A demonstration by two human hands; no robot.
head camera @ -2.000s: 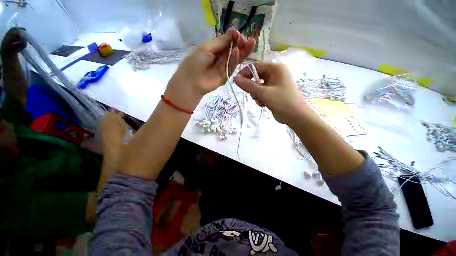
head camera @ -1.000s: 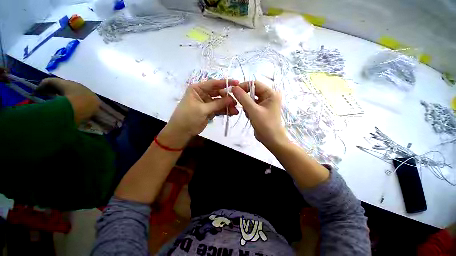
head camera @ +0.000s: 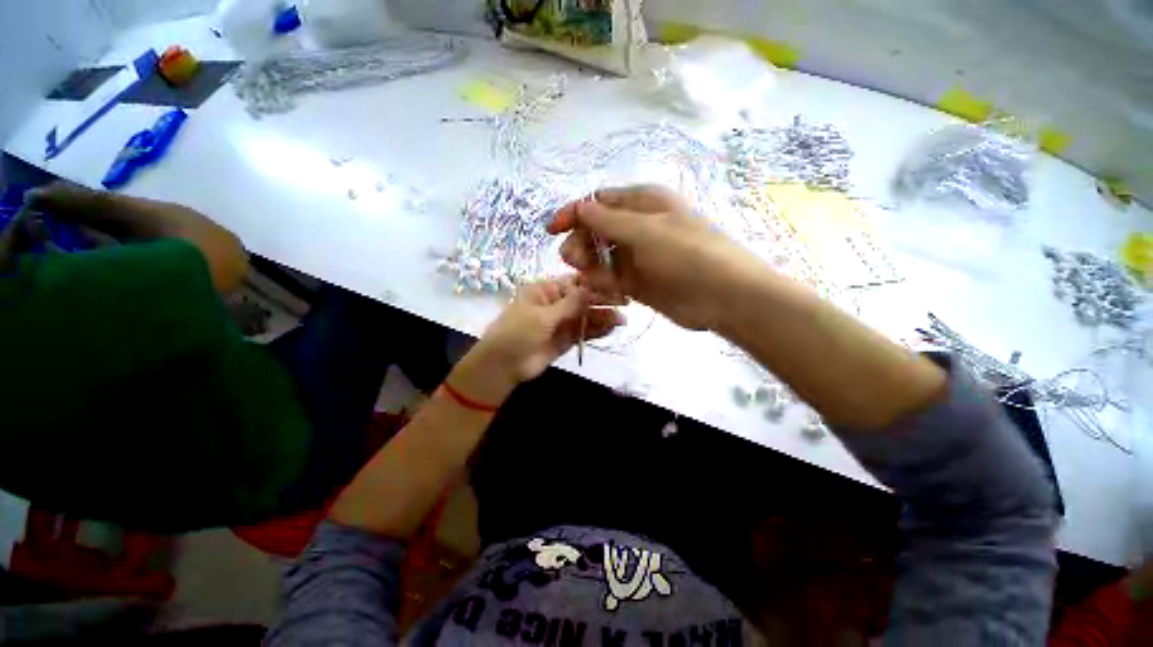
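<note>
My left hand point(head camera: 537, 331), with a red string at the wrist, pinches a thin white cord point(head camera: 582, 346) near the bench's front edge. My right hand point(head camera: 639, 247) is just above and to the right, its fingers curled on part of the same small cord bundle, which they mostly hide. A short cord end hangs below my left fingers. A pile of bundled white leads point(head camera: 493, 234) with white knobs toward the bench edge lies behind and left of my hands.
Loose cords point(head camera: 658, 149) and a yellow sheet point(head camera: 828, 228) lie beyond my hands. White end pieces point(head camera: 774, 402) lie near the front edge. A dark phone point(head camera: 1030, 436) lies under cords at right. A clear bag point(head camera: 967, 171) is at back right. A neighbour's green sleeve point(head camera: 127, 367) is at left.
My left hand has moved down toward the bench edge. My right hand has turned and now sits above it, no longer side by side. The knobbed pile behind them shows more.
</note>
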